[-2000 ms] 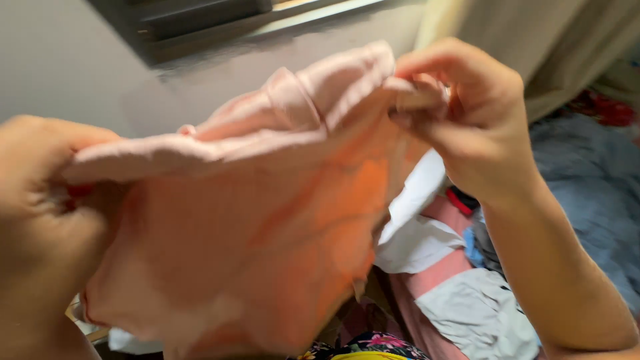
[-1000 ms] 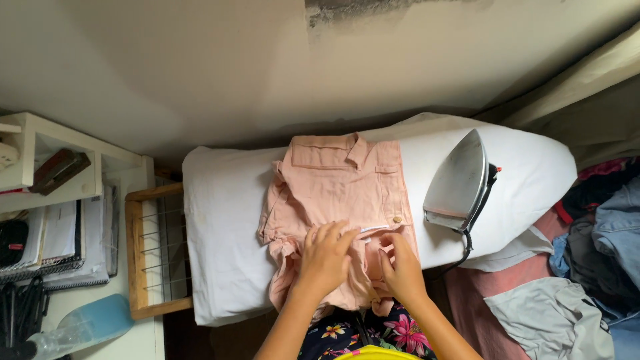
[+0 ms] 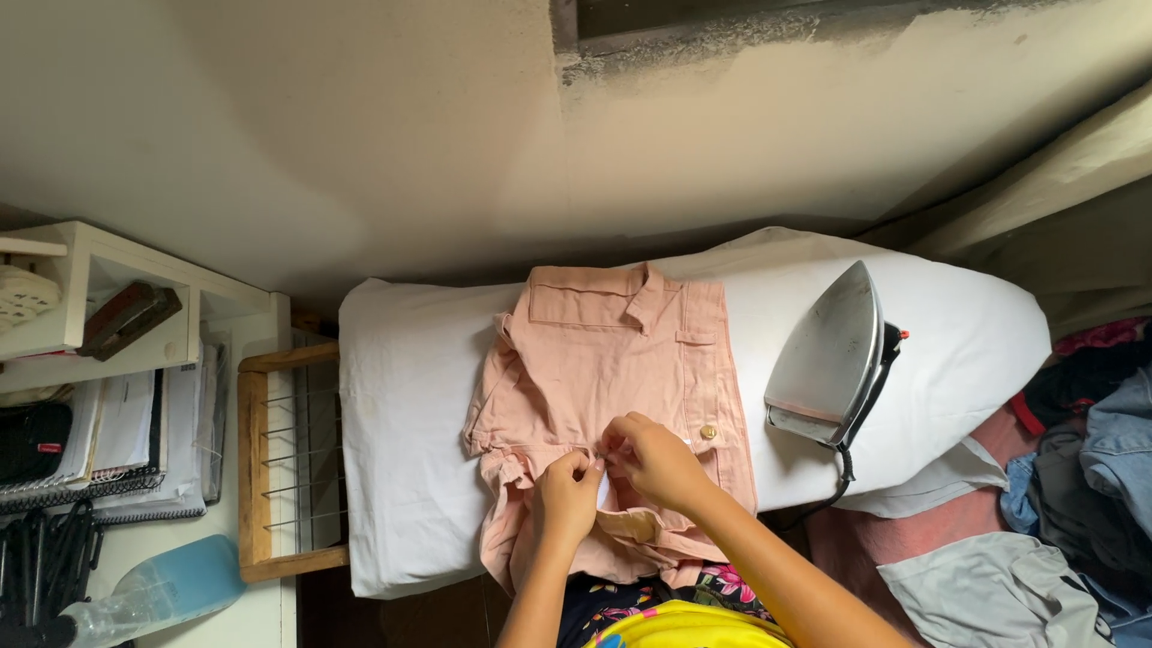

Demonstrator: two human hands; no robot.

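Observation:
A pink cotton garment [image 3: 594, 369] with a waistband, a flap pocket and a gold-coloured button lies across the white-covered ironing board [image 3: 405, 387]. Both hands are at its near part, close together. My left hand [image 3: 569, 495] pinches the cloth at the folded opening, thumb and fingers closed on it. Just right of it, my right hand [image 3: 652, 459] grips the same cloth, fingertips bent in. A bit of white lining shows between them. To the right an electric iron [image 3: 828, 360] stands on its heel, its metal soleplate facing the garment.
Left of the board is its wooden-framed wire rack [image 3: 256, 468], beside a white shelf unit [image 3: 135, 270] with notebooks and a spray bottle with blue liquid [image 3: 175, 576]. The iron's cord [image 3: 841, 486] drops over the near edge. Piled clothes [image 3: 1089, 459] lie at the right.
The garment, held up in both hands two seconds ago, lies on the board. Since one second ago my hands have drawn together and closed on its cloth. The view shifted greatly after the first frame.

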